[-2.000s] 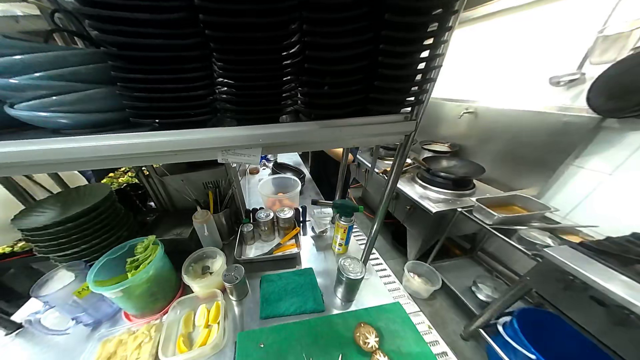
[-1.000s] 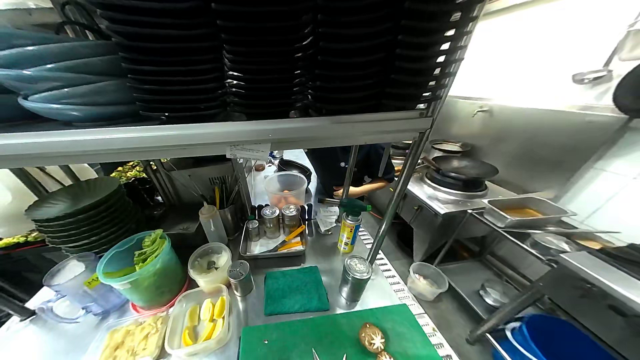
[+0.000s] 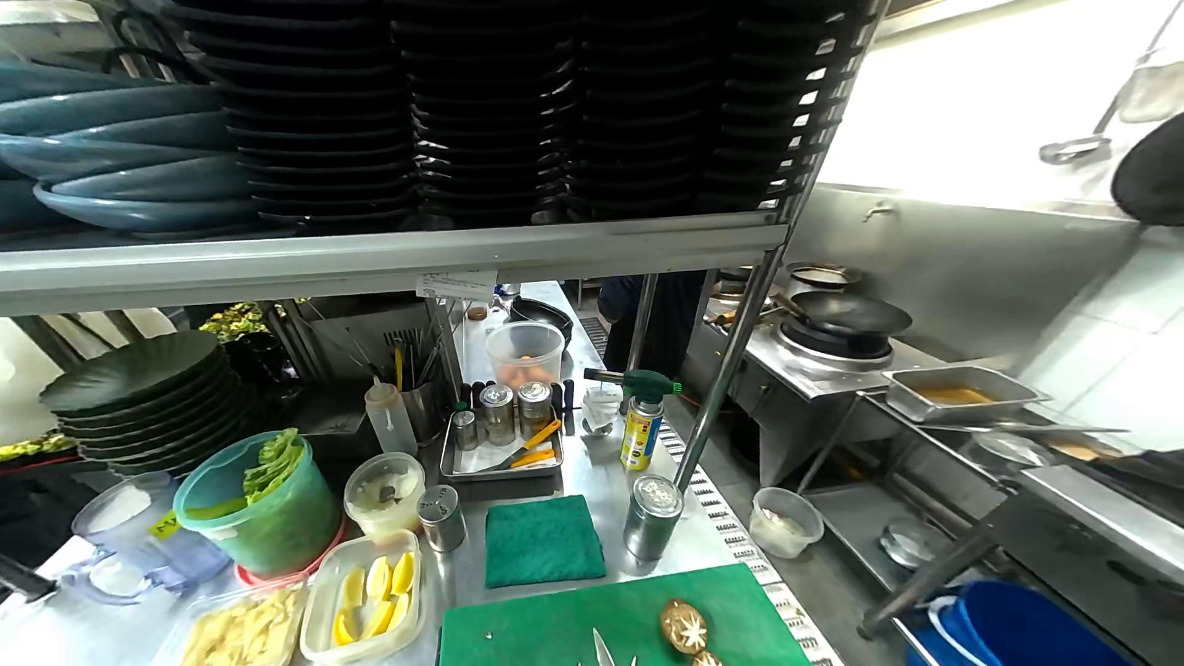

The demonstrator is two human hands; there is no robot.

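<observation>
Neither of my hands shows in the view. At the bottom lies a green cutting board (image 3: 592, 622), and on it are mushrooms with star-shaped cuts (image 3: 684, 626) and a pointed metal blade tip (image 3: 602, 647), cut off by the lower edge. A folded green cloth (image 3: 544, 541) lies behind the board, between a small metal shaker (image 3: 441, 519) and a larger metal shaker (image 3: 653, 518). To the left, lemon wedges (image 3: 379, 592) fill a clear plastic container. A green-topped blowtorch on a gas can (image 3: 643, 421) stands behind the larger shaker.
A shelf (image 3: 388, 264) with stacked black dishes crosses overhead. A metal tray (image 3: 504, 467) holds shakers and yellow-handled knives. Leafy greens fill a teal bucket (image 3: 264, 513) at left. A wok (image 3: 846, 314) sits on the right burner. A person in dark clothes (image 3: 671, 324) stands beyond the shelf post.
The person in dark clothes came into view behind the shelf one second ago with a forearm stretched out; that forearm no longer shows. The items on the counter have not plainly moved.
</observation>
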